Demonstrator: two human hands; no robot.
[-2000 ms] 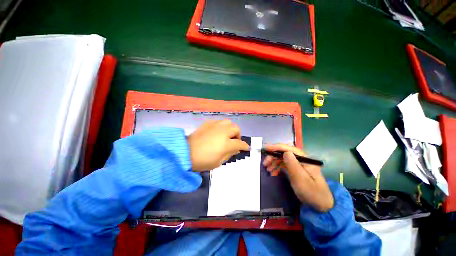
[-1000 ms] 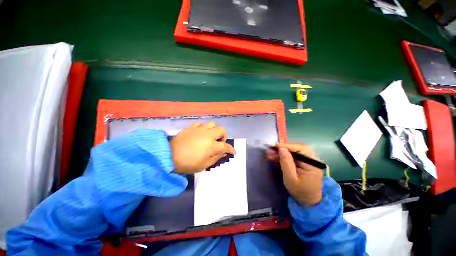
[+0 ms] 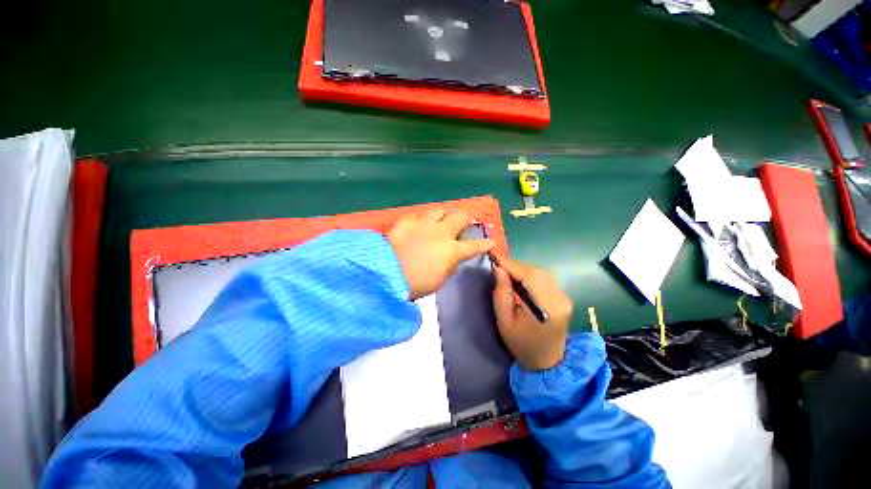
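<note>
A dark grey laptop cover [image 3: 475,353] lies on a red foam pad [image 3: 239,234] in front of me. A white adhesive pad sheet [image 3: 396,387] lies on the cover, its upper part hidden by my left sleeve. My left hand [image 3: 432,253] rests at the cover's upper right corner, fingertips near the edge; whether it holds anything cannot be told. My right hand [image 3: 535,315] holds black tweezers [image 3: 523,294], their tip at the cover's right edge close to my left fingertips. Any piece at the tip is too small to see.
Another cover [image 3: 430,43] lies on a red pad at the back. A white bagged stack [image 3: 33,287] stands left. A yellow item [image 3: 529,181] is taped to the green bench [image 3: 382,186]. White liners [image 3: 731,224], a black bag [image 3: 669,353] and a red pad [image 3: 802,253] are at right.
My left hand has moved off the white sheet to the cover's upper right corner. The tweezers have moved up to that corner. The view has shifted, and the pad and cover appear tilted.
</note>
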